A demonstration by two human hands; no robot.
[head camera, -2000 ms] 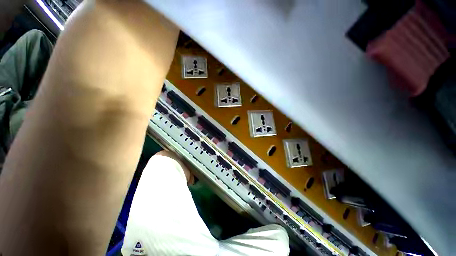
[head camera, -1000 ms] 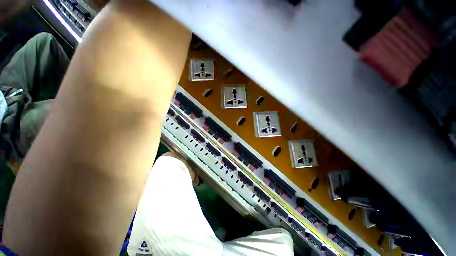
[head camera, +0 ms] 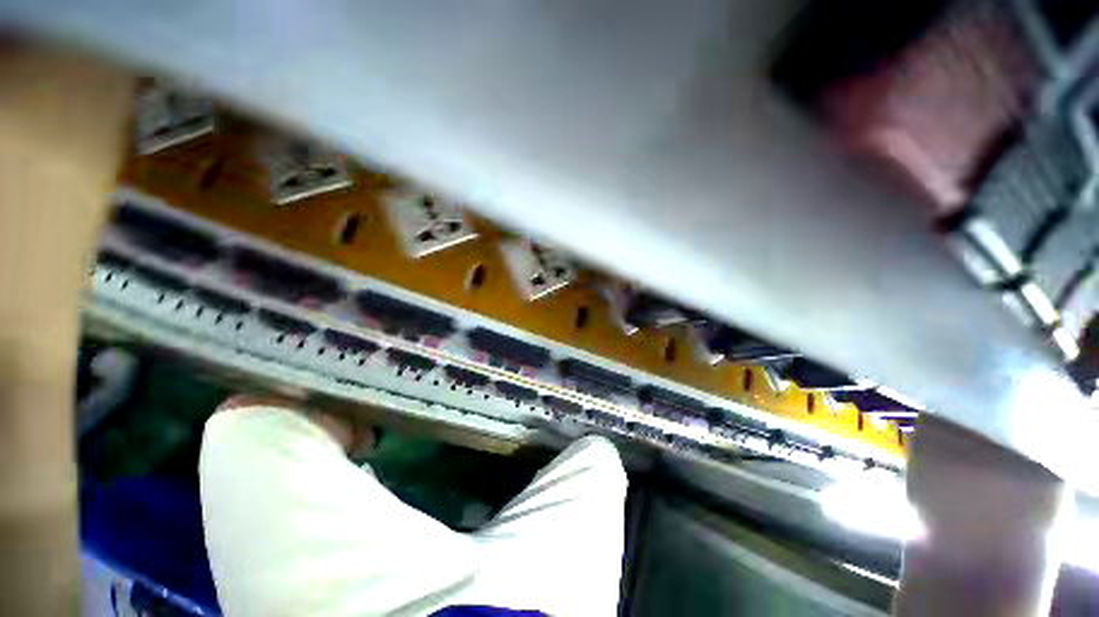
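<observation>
A yellow-orange rack board runs from upper left to lower right. Several white AC sockets on its left part have nothing plugged in. Dark adapters sit farther right, small and blurred. Black and dark-red modules line the white shelf edge below the board. My left forearm fills the far left edge, cut off, with its hand out of the picture. A blurred skin-toned shape at the lower right looks like my right forearm; no hand shows there.
A blurred grey shelf crosses close above the board, with a large red and black module at the upper right. My white-trousered legs are below the rack, beside something blue. Bright glare lies at the right.
The view has turned, so the board lies flatter and stretches farther right. My left forearm now shows only at the left edge. The forearm-like shape has appeared at the lower right.
</observation>
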